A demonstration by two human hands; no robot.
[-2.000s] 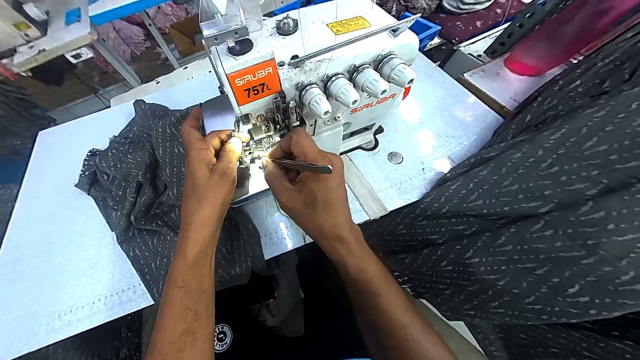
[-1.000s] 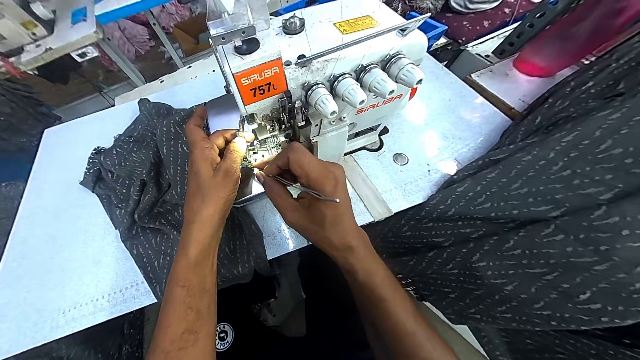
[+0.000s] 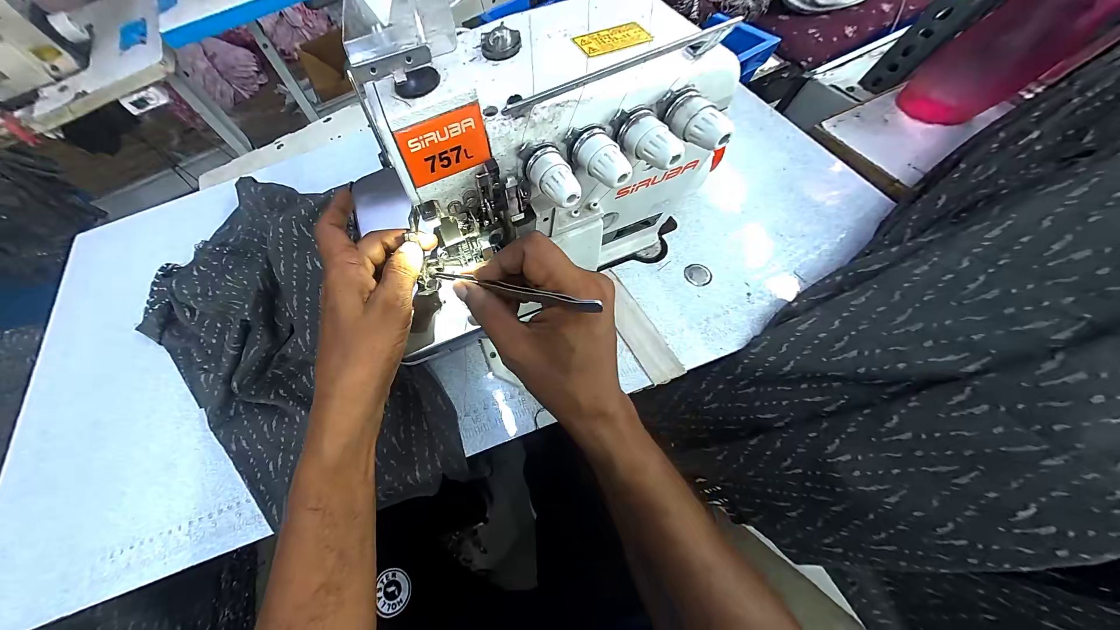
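Note:
A white Siruba overlock sewing machine (image 3: 542, 114) stands on the table, its lit needle and looper area exposed. My right hand (image 3: 551, 324) grips metal tweezers (image 3: 551, 297), whose tips reach into that area from the right. At the left of the needle area is my left hand (image 3: 372, 271), thumb and forefinger pinched together near the presser foot; whether something thin is between them cannot be told. Its other fingers are over the edge of a dark grey patterned fabric (image 3: 254, 324), which lies bunched on the table left of the machine.
The white table (image 3: 105, 420) extends on both sides of the machine. More dark patterned fabric (image 3: 945, 394) hangs along the right. Four white tension dials (image 3: 604, 157) line the machine's front. A blue bin (image 3: 744, 48) is behind it; a pink object (image 3: 962, 83) lies at upper right.
The tweezers have changed angle in my right hand, which has shifted slightly at the looper area. My left hand stays at about the same place beside the needle area.

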